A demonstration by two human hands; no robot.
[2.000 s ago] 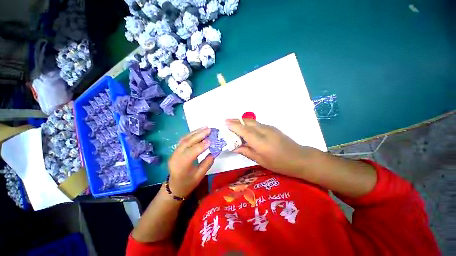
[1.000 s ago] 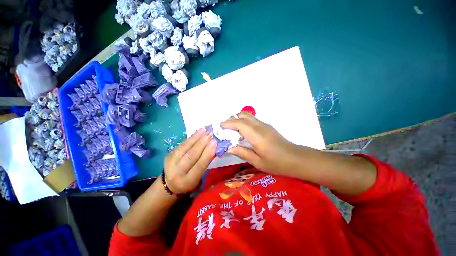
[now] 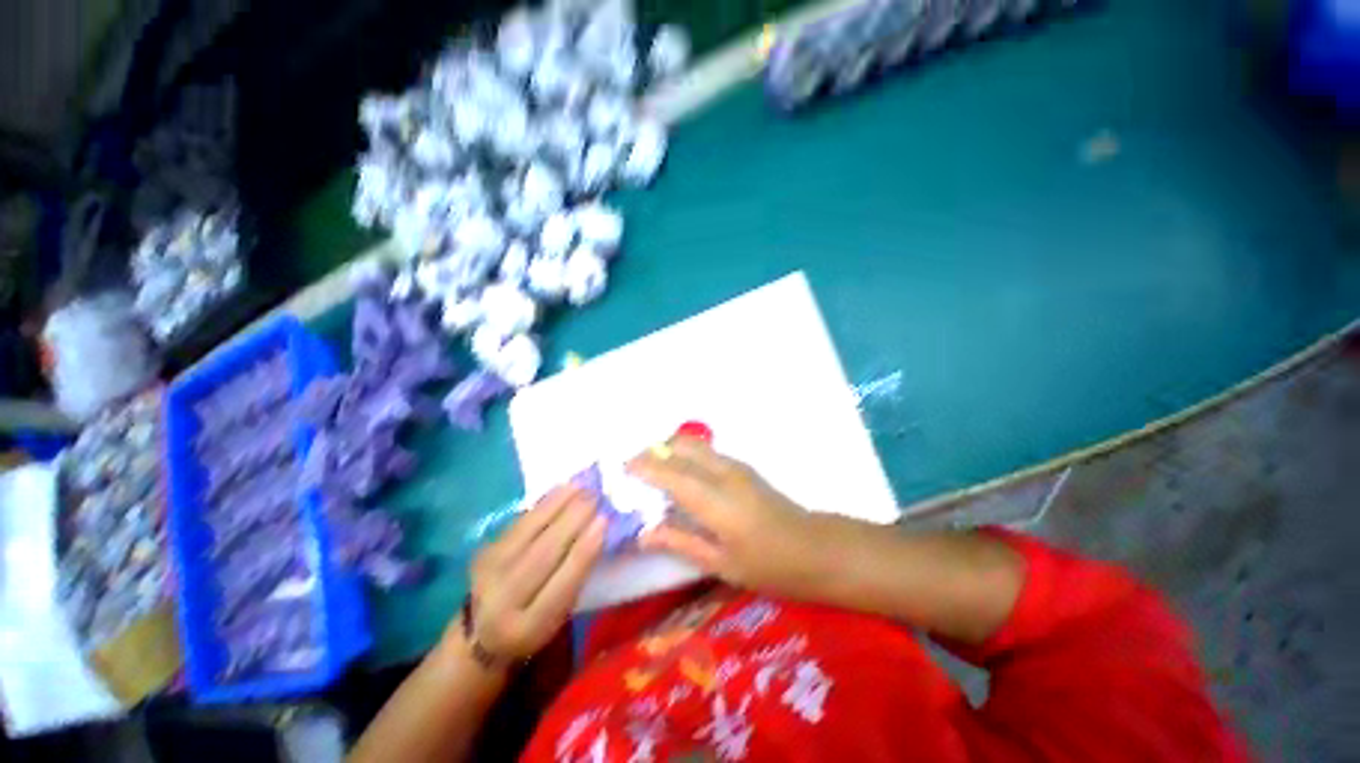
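Observation:
The frame is blurred. My left hand, with a bracelet at the wrist, holds a purple piece over the near edge of the white board. My right hand is closed around a white piece that meets the purple one between my fingers. Fingers hide most of both pieces, and I cannot tell whether they are joined. A small yellowish spot shows at my right fingertips. The red disc lies on the board just beyond my right hand.
Left of the board are loose purple pieces and a blue tray with purple rows. A white-and-grey pile lies beyond. A grey-purple row stands at the far table edge. More parts are at far left.
The view has tilted forward, so the board and hands sit lower and the far row shows. Both hands still hold the pieces together.

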